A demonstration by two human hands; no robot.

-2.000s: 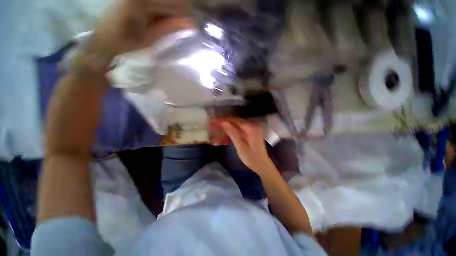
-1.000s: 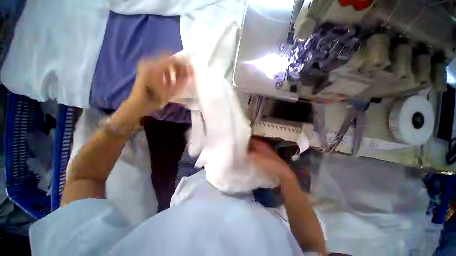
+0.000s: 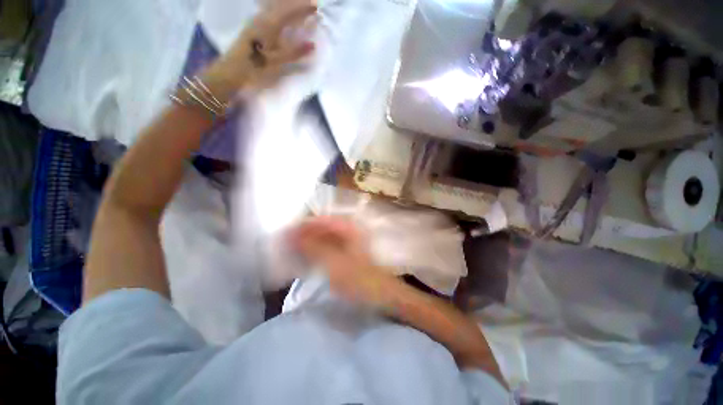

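Observation:
A white garment piece point(image 3: 273, 170), blurred and overexposed, spans between my hands in front of my body, left of the sewing machine. My left hand point(image 3: 277, 47) is over its upper end, with the fingers bent; whether they pinch the cloth cannot be told. My right hand point(image 3: 333, 249) is blurred at its lower end, with the cloth at the fingers, and part of the cloth point(image 3: 420, 241) spreads to the right along the table's front edge. The machine's lit needle area point(image 3: 476, 91) and smooth cloth plate point(image 3: 432, 59) have neither hand on them.
More white pieces point(image 3: 103, 71) lie on the left over purple-blue cloth point(image 3: 218, 138). A blue basket point(image 3: 59, 206) stands at the left. Grey strips point(image 3: 591, 198) hang right of the needle, beside a white tape roll point(image 3: 682, 190). White cloth point(image 3: 594, 300) lies below the table edge at the right.
My left hand has moved up and away from me. My right hand has moved left. The cloth has shifted left between them, and part now lies spread to the right of my right hand.

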